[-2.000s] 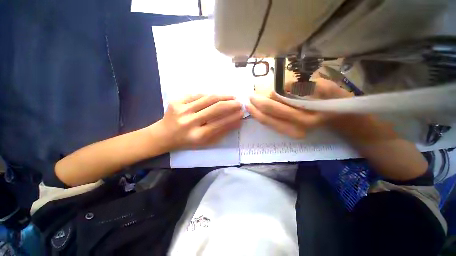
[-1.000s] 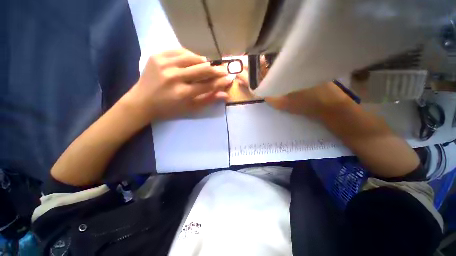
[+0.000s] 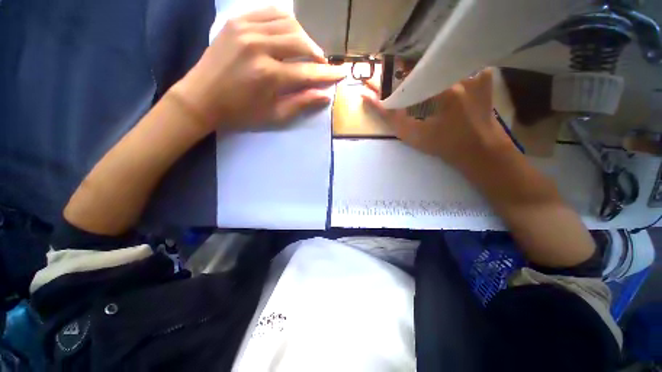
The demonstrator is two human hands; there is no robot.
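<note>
A white piece (image 3: 272, 178) lies in front of the wearer, with a thin dark blue edge showing along its right side. My left hand (image 3: 265, 73) lies flat on its upper part, fingers pointing right toward the needle. My right hand (image 3: 454, 120) is at the right of the needle, its fingertips near the presser foot (image 3: 363, 70), partly behind the machine's pale curved part. Whether it grips the cloth there is hidden. The tan needle plate area (image 3: 356, 116) shows between the hands.
The sewing machine head (image 3: 464, 43) fills the top. Navy fabric (image 3: 72, 109) lies at the left. Scissors (image 3: 617, 185) lie at the right of the table, whose front edge has ruler marks (image 3: 414, 208). A blue basket (image 3: 488, 272) is below. A dark and tan flat piece (image 3: 533, 109) lies right of my right hand.
The white piece has moved up toward the needle and now lies straight along it. My left hand has moved up with it. My right hand has stayed beside the needle, and the view has shifted.
</note>
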